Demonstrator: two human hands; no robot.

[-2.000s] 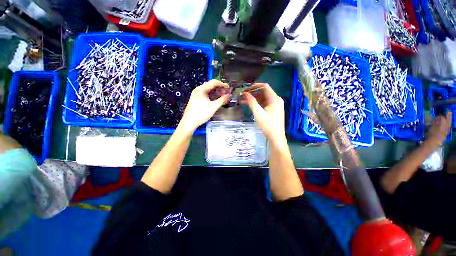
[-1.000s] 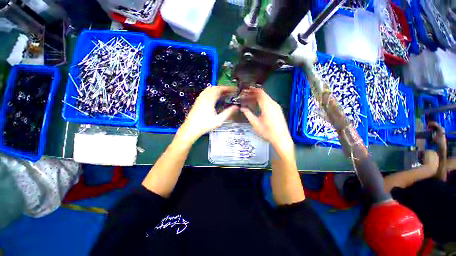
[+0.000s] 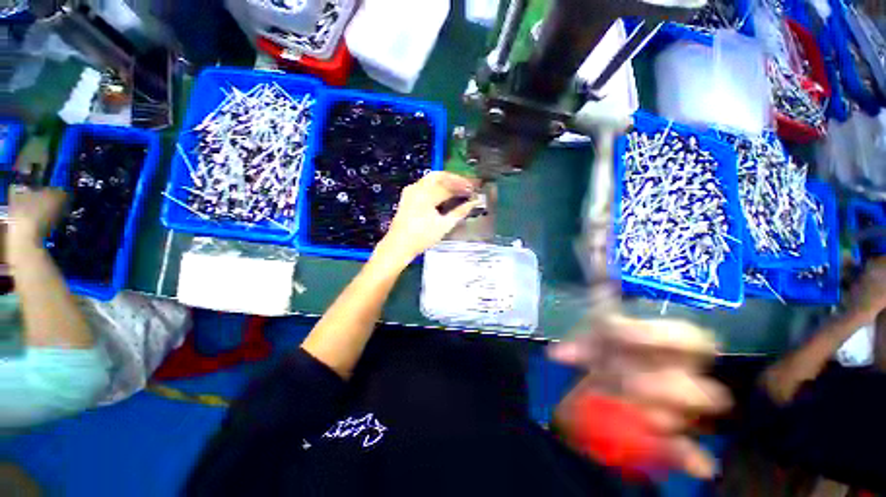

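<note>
The dark hand press [image 3: 515, 121] stands at top centre. My left hand [image 3: 432, 215] is at the fixture under the ram, its fingertips pinched together; a small part at the fingertips is too small and hidden to name. My right hand [image 3: 656, 374] is blurred at the lower right, on the press lever [image 3: 600, 214] just by its red knob [image 3: 614, 432]. A clear plastic box [image 3: 481, 288] with small silver pins lies below the press at the bench edge.
Blue bins of silver rods [image 3: 248, 160] and black fittings [image 3: 369, 175] lie left of the press. Bins of rods with dark ends [image 3: 675, 209] lie right. A whitish flat box [image 3: 236, 280] is at the front left. Other people's arms [image 3: 44, 281] reach in at both sides.
My right hand has left the fixture and moved down right to the lever. The lever and red knob have swung left. My left hand stays at the fixture. The view has shifted slightly.
</note>
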